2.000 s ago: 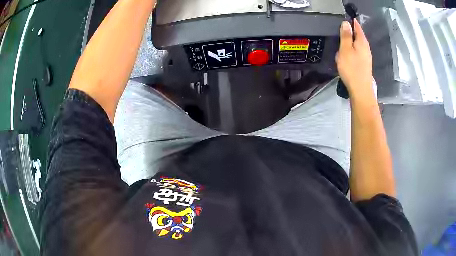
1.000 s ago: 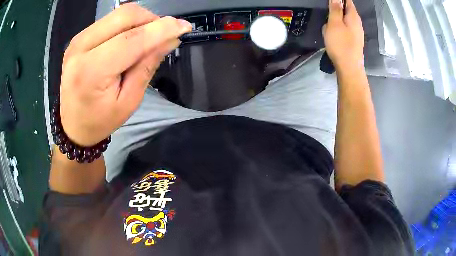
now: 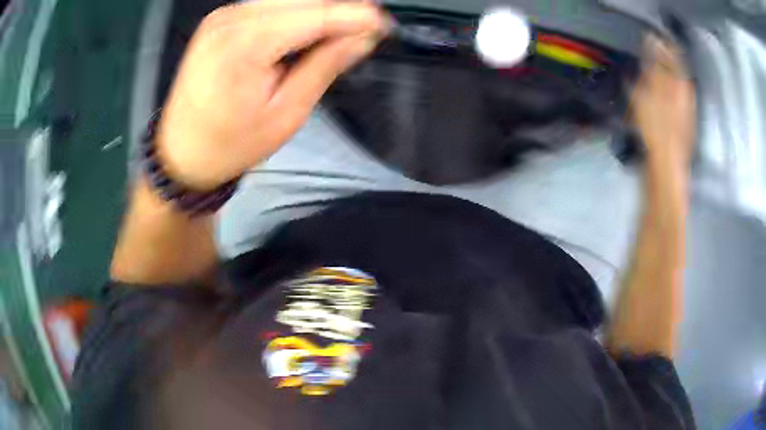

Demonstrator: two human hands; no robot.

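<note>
My left hand (image 3: 252,92), with a dark bead bracelet, is raised at the upper left. Its fingertips pinch the thin dark stem of a black stemmed part, whose round white face (image 3: 503,38) shows in front of the machine's black panel. My right hand (image 3: 662,97) is blurred at the upper right, beside the machine's right side. A dark shape shows at its fingertips and another below the hand. I cannot tell whether it holds anything.
The grey machine with its black front panel (image 3: 605,77) and a yellow and red label is at the top, blurred. A green bench (image 3: 92,180) runs down the left, with an orange-red box (image 3: 69,323). White stacked sheets (image 3: 735,109) are at the right.
Since two seconds ago, my left hand has come back from beyond the top edge with the stemmed part. Over the last second the view has shifted and blurred, with both hands further right in it.
</note>
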